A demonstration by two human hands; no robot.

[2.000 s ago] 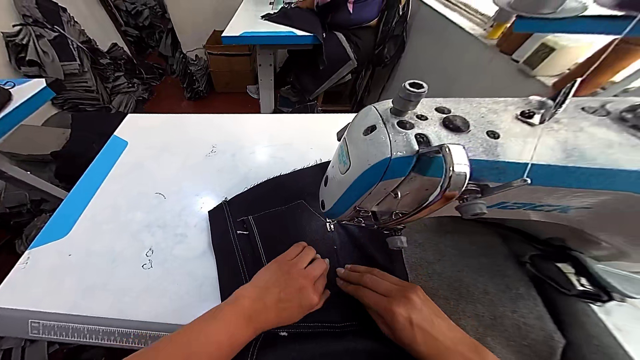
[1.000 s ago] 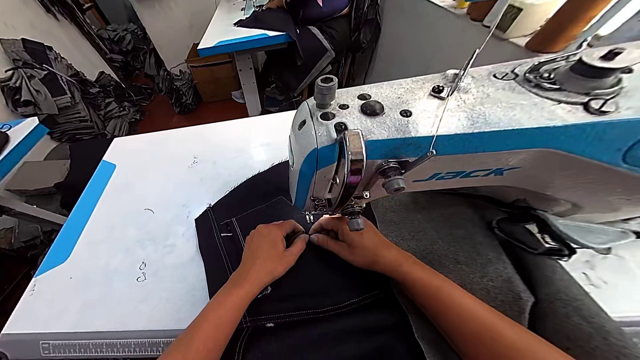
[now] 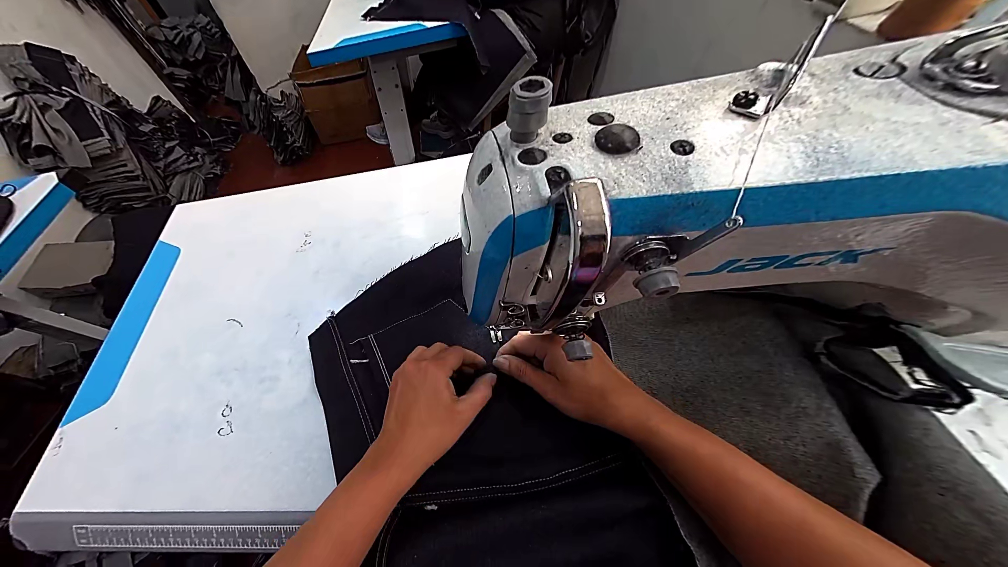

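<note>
Dark denim fabric [image 3: 535, 441] with pale double stitching lies under the head of a Jack sewing machine [image 3: 543, 228]. On it is a stitched patch pocket [image 3: 417, 335], whose upper right part runs beneath the machine head. My left hand [image 3: 429, 394] rests on the denim just in front of the presser foot [image 3: 496, 335], thumb and index finger pinching toward the cloth. My right hand [image 3: 567, 378] is beside it, fingers at the cloth under the needle area. The two thumbs almost meet. Whether either hand grips a fold is hard to see.
A white worktable [image 3: 260, 362] with a blue edge strip and a printed ruler [image 3: 185, 537] extends left. Grey fabric [image 3: 732, 378] lies under the machine arm. Behind are another table [image 3: 386, 47], a cardboard box [image 3: 335, 98], stacked garments [image 3: 102, 134] and part of a seated person.
Both hands have moved from flat on the denim closer to the presser foot, with fingers bent and drawn together. The view has shifted somewhat.
</note>
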